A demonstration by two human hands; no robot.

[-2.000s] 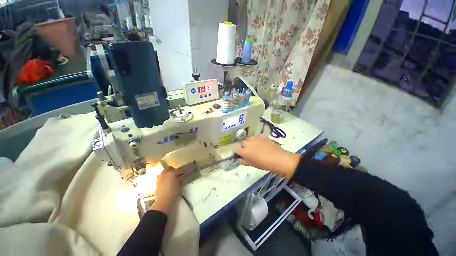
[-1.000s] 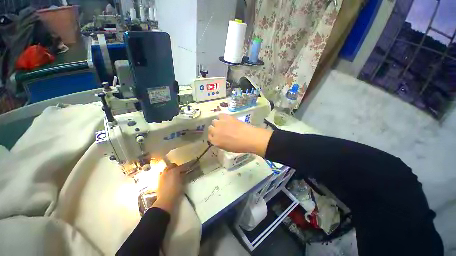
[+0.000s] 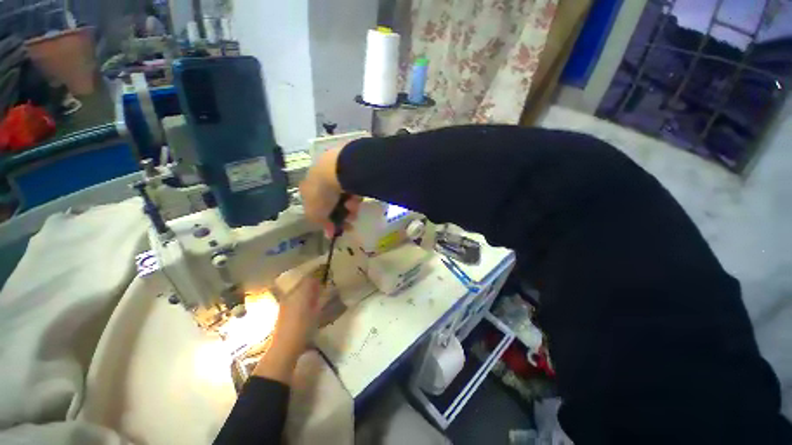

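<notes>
A cream fabric piece (image 3: 143, 356) lies in wide folds at the left and around the needle area of an off-white sewing machine (image 3: 278, 242). The needle area is under a bright lamp glow. My right hand (image 3: 326, 191) is raised in front of the machine arm and grips the dark handle of a thin screwdriver-like tool (image 3: 331, 248), which points down. My left hand (image 3: 298, 317) is just right of the needle, at the tool's lower end. Its fingertips seem to touch the tool, but its exact grip is unclear.
A dark phone-like block (image 3: 230, 139) stands above the needle end. A white thread cone (image 3: 380, 68) stands behind. Blue snips (image 3: 459, 274) and a dark metal item (image 3: 458, 245) lie at the table's right. A white roll (image 3: 441, 363) hangs below.
My right hand has moved left and up along the machine arm, and its tool now points down steeply. My right sleeve now covers the table's far right. My left hand stays near the needle.
</notes>
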